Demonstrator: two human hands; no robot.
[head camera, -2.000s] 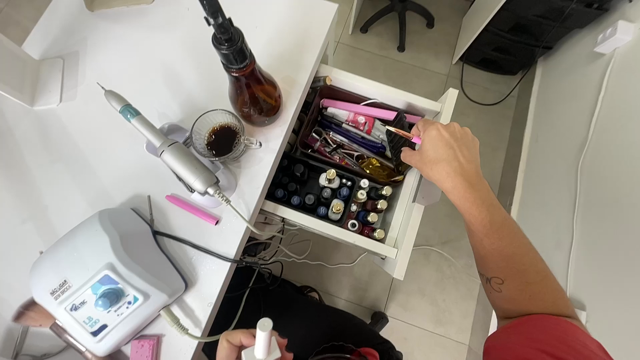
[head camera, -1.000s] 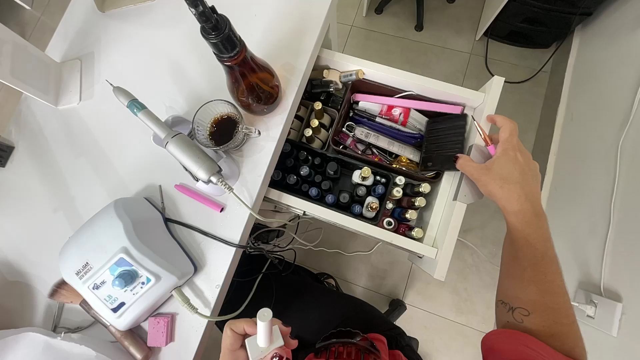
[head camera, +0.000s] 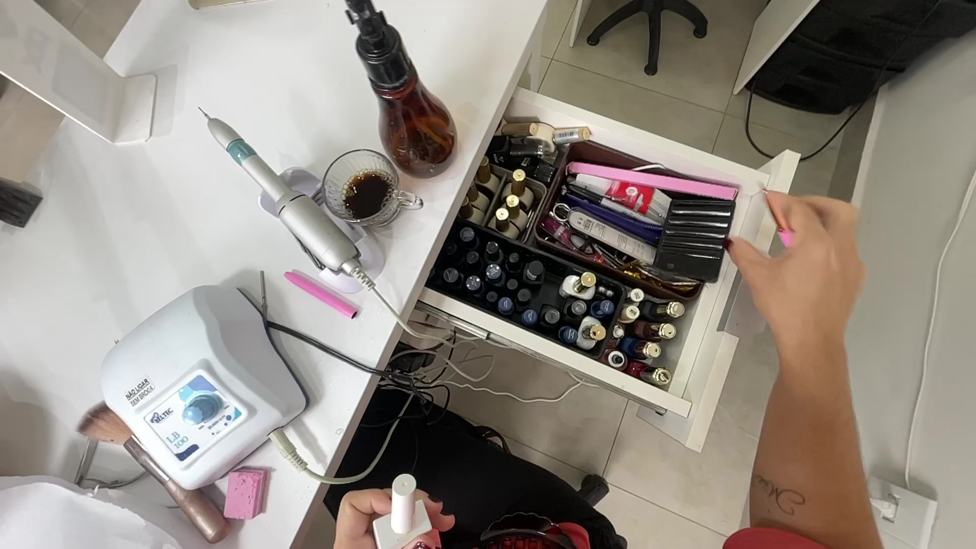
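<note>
My right hand (head camera: 804, 263) is at the front panel of the open white drawer (head camera: 705, 381), a thin brush with a pink part (head camera: 781, 221) between its fingers. Its thumb tip meets the edge of a black ribbed case (head camera: 692, 240), which lies on the brown tray of tools. In that tray are a pink file (head camera: 652, 181), a white file (head camera: 612, 235) and pens. Nail polish bottles (head camera: 652, 330) stand beside a black bin of more bottles (head camera: 526, 293). My left hand (head camera: 362, 515), at the bottom edge, holds a white nail polish bottle with a white cap (head camera: 403, 503).
On the white desk (head camera: 252, 46) are an amber pump bottle (head camera: 415, 126), a glass cup of dark liquid (head camera: 364, 191), a nail drill handpiece (head camera: 305, 221) on its stand, its control box (head camera: 206, 381), a pink pen-like stick (head camera: 320, 294), a makeup brush (head camera: 175, 488) and a pink sponge block (head camera: 245, 493). Cables hang beside the drawer.
The black ribbed case, with upright bristle-like look one second ago, now lies flatter across the tray. My right hand stays by the drawer front with the brush. My left hand still holds the bottle.
</note>
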